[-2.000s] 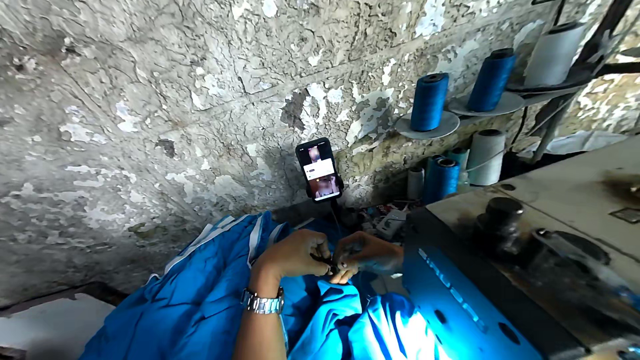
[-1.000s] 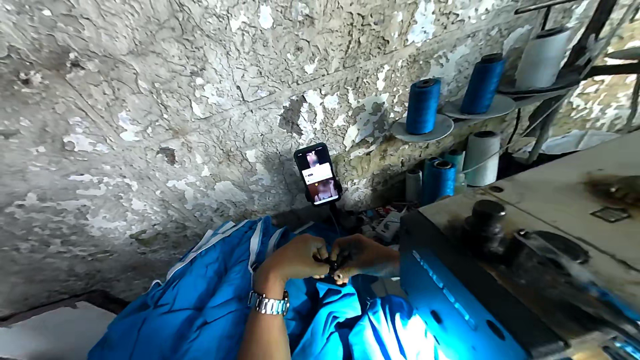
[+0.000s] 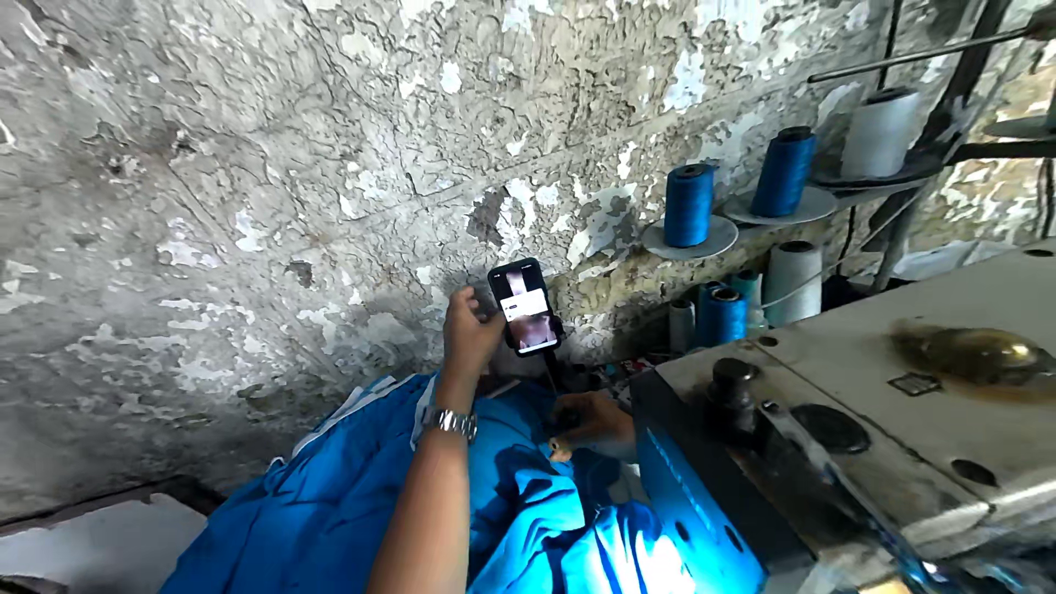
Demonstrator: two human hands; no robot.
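My left hand (image 3: 472, 330), with a metal-banded watch (image 3: 451, 422) on its wrist, is raised at the left edge of a phone (image 3: 525, 307) on a holder; its fingers are bent and hold nothing visible. Lower, beside the sewing machine (image 3: 701, 487), my right hand (image 3: 590, 425) has its fingers closed around a small dark thing that I cannot make out, just above blue fabric (image 3: 355, 495). The fabric spreads below both hands, brightly lit near the machine. White edging runs along its far left side.
Blue thread cones (image 3: 689, 206) and a white thread cone (image 3: 879, 136) stand on a rack at the right. More cones (image 3: 793, 280) stand below them behind the machine. A rough, peeling wall (image 3: 289, 206) rises behind the phone. A white panel (image 3: 99, 540) lies at lower left.
My left hand has left my right hand and the fabric and moved up to the phone's left side. My right hand stays low by the machine.
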